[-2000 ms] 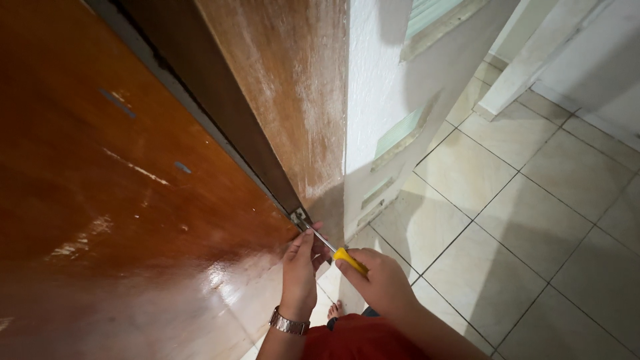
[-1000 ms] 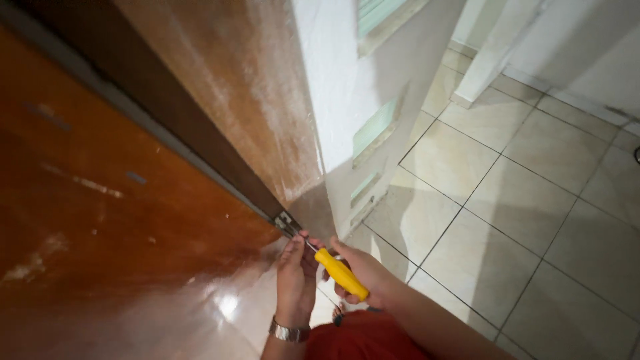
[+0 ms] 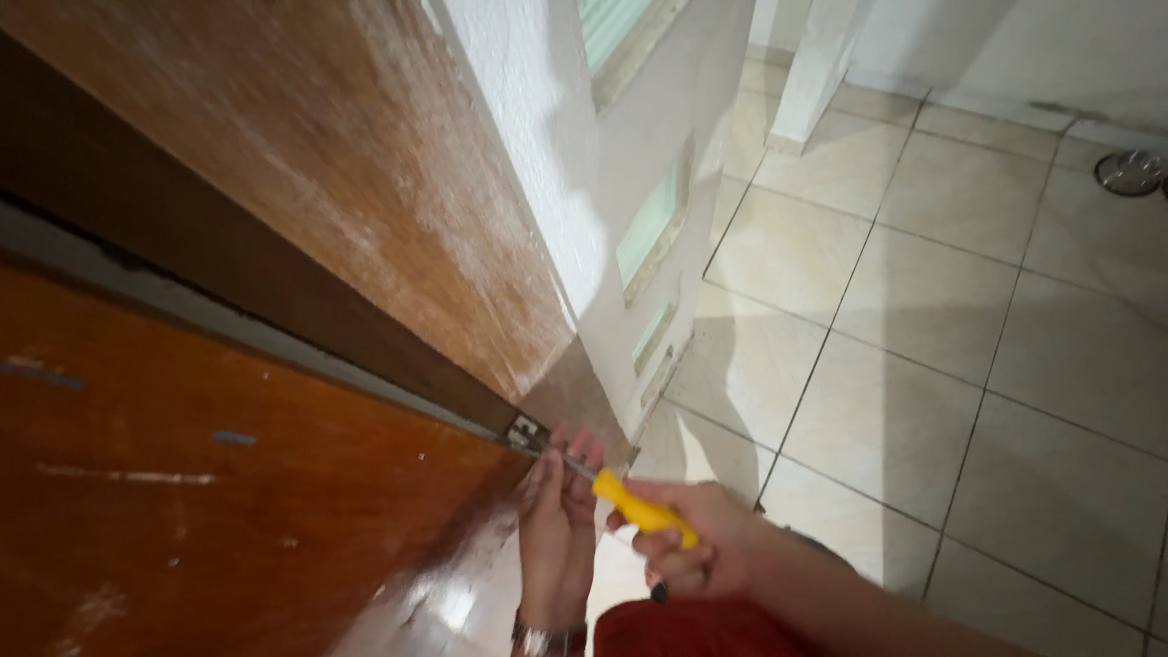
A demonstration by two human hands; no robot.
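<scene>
My right hand [image 3: 689, 538] grips a screwdriver by its yellow handle [image 3: 643, 511]. The metal shaft points up and left toward a metal hinge [image 3: 526, 432] on the edge of the wooden door frame [image 3: 438, 365]. My left hand [image 3: 561, 484] is beside the hinge, with its fingers around the front of the shaft. The screwdriver's tip is hidden by these fingers, and whether they also hold a screw cannot be told. A glossy orange-brown wooden door [image 3: 274, 474] lies left of the hinge. A metal-banded watch is on my left wrist.
A white wall [image 3: 584, 228] with small glass-block openings rises just right of the frame. Beyond it spreads a tiled floor [image 3: 931, 347], with a white post [image 3: 812, 82] at the back and a round metallic object [image 3: 1130, 172] at the far right.
My right hand has shifted its hold on the yellow handle. Both hands stay by the hinge. The view has swung, so the round metallic object shows more fully at the right.
</scene>
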